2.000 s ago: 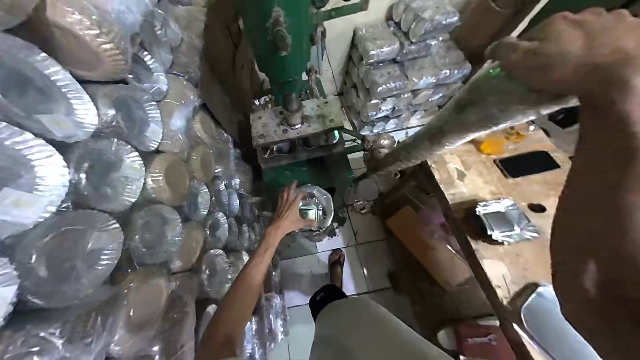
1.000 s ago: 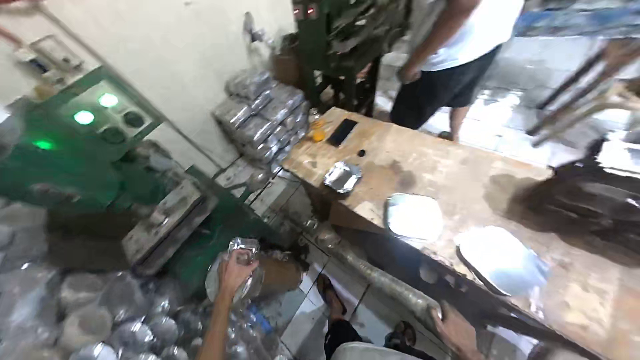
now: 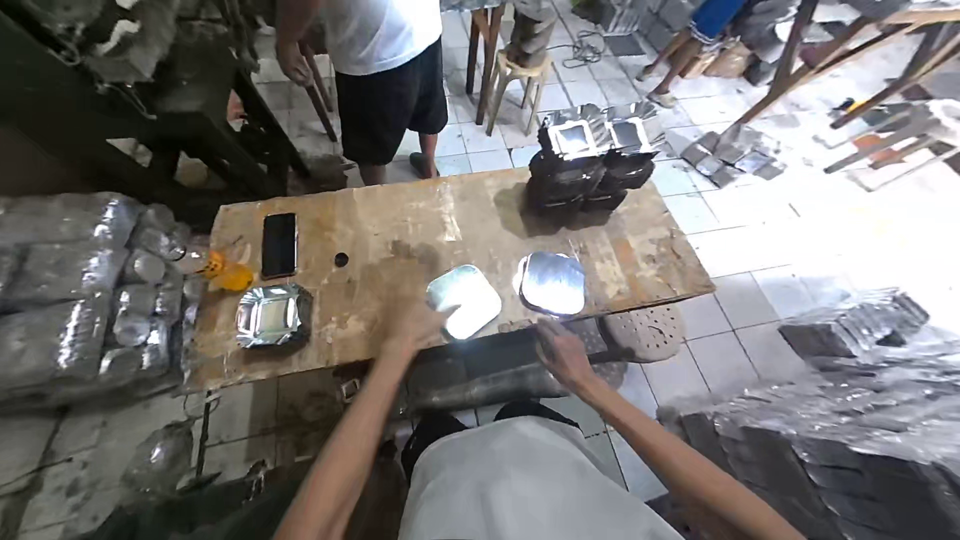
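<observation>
My left hand (image 3: 414, 324), blurred, is over the near part of the wooden table, its fingers at the left edge of a flat silver square sheet with rounded corners (image 3: 466, 301). Whether it grips the sheet is not plain. My right hand (image 3: 561, 349) is at the table's near edge, just below a second pile of such sheets (image 3: 555, 283); its fingers are partly bent and its hold cannot be told. On the table's left end sits a stack of shiny formed foil trays (image 3: 271, 316). Taller stacks of fluted foil trays (image 3: 574, 161) stand at the back right.
A phone (image 3: 280, 245), a small black disc (image 3: 341, 259) and an orange item (image 3: 231, 274) lie on the wooden table (image 3: 375, 225). Plastic-wrapped bundles (image 3: 52, 300) fill the left. A person (image 3: 390, 82) stands behind the table. A plastic stool (image 3: 645, 331) is under the near edge.
The view has swung from the green press to the table. My left hand, earlier holding a clear or silvery item by the press, is now at the sheets. My right hand has left the long wrapped roll.
</observation>
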